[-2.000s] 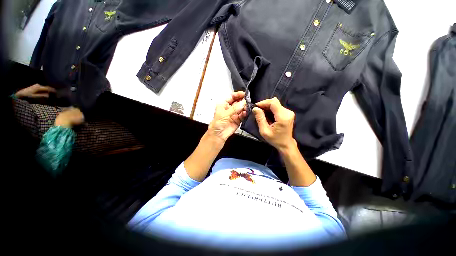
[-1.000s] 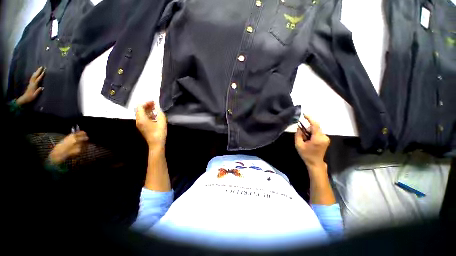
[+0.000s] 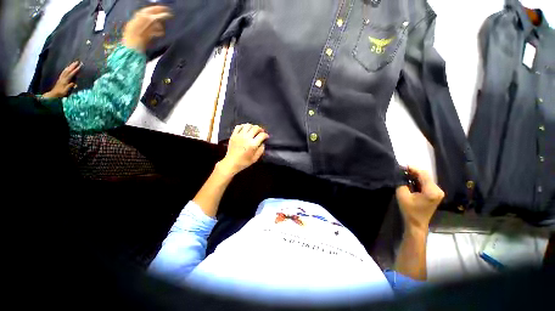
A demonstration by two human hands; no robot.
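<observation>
A charcoal denim shirt (image 3: 274, 79) lies face up on a white table, its button placket running down the middle and its yellow-emblem chest pocket (image 3: 380, 48) at the upper right. My left hand (image 3: 245, 146) is on the hem at the lower left of the shirt, fingers curled over the edge. My right hand (image 3: 418, 194) grips the hem's right corner. Something dark shows between its fingers, too small to name. The hem is stretched between both hands along the table's front edge.
A coworker's hand (image 3: 146, 27) in a green sleeve (image 3: 109, 91) is raised at the left, the other hand on another dark shirt (image 3: 76, 36). Another shirt with a white tag (image 3: 511, 103) lies at the right. A blue pen-like thing (image 3: 492, 261) lies on pale cloth at the lower right.
My left hand has come from beside the shirt onto its hem. My right hand has moved right and down, and the hem now lies straighter. The coworker's arm has risen over the neighbouring shirt.
</observation>
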